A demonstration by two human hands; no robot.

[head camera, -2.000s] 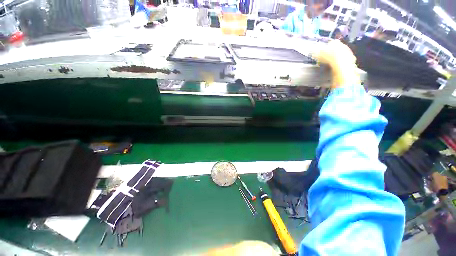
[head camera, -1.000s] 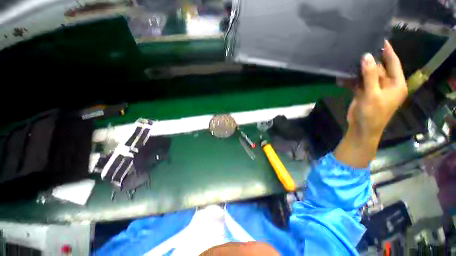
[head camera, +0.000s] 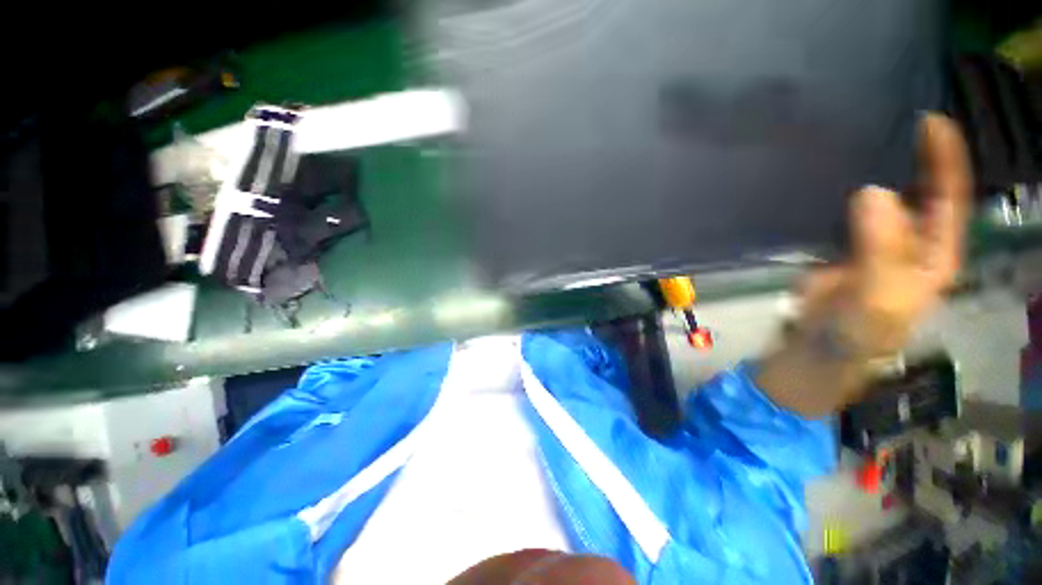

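A large dark grey rectangular tray (head camera: 697, 137), blurred by motion, is held flat over the right half of the bench. My right hand (head camera: 891, 263) is at its lower right corner, thumb and a finger at the edge; the other fingers cannot be made out clearly. The tray hides the middle of the bench. Only the end of the yellow-orange screwdriver (head camera: 678, 293) shows below its near edge. My left hand is not in view.
On the left are stacked black trays (head camera: 74, 229), a black-and-white strip sheet (head camera: 254, 206), loose black pieces (head camera: 320, 211) and white paper (head camera: 154, 313). More black trays (head camera: 992, 120) stand at the right. The blue smock is below.
The view has tilted down. The right hand, earlier reaching over the far line, has brought the dark tray back and lower over the bench, now covering the screw dish and tweezers.
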